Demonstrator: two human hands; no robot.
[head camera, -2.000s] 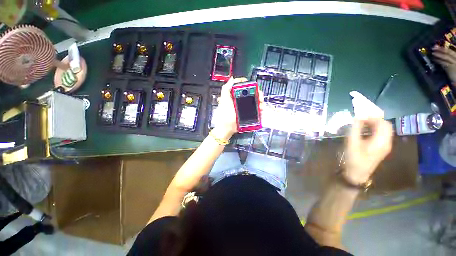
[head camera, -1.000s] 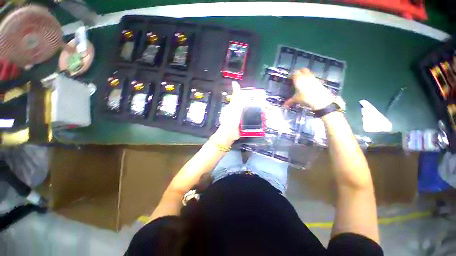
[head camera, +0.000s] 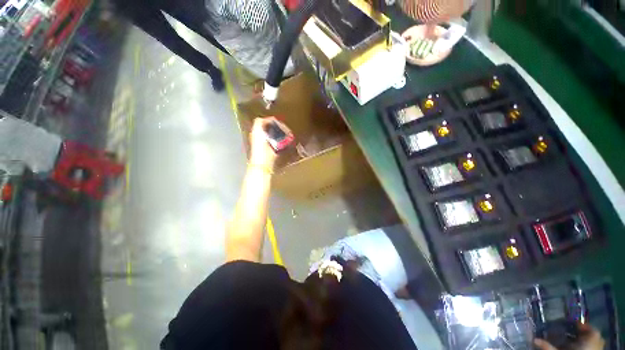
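Observation:
My left hand (head camera: 260, 140) is stretched out to the left, past the bench, and holds a small red-framed device (head camera: 277, 135) with a dark screen. My right hand (head camera: 576, 340) shows only as fingertips at the bottom right edge, over the clear blister tray (head camera: 508, 320); its grip is cut off. The black device tray (head camera: 495, 193) on the green mat holds several devices with yellow-gold spots. Another red-framed device (head camera: 562, 232) lies in it, screen up, at its lower right.
Another person in dark clothing stands at the top, one hand (head camera: 269, 96) just above my left hand. Open cardboard boxes (head camera: 322, 181) are beneath the bench. A gold box (head camera: 346, 34), a white box (head camera: 375, 72) and the pink fan (head camera: 432, 8) stand at the bench's near end.
The view has swung left. My left hand has moved from the trays out past the bench with the device. My right hand is now at the picture's edge.

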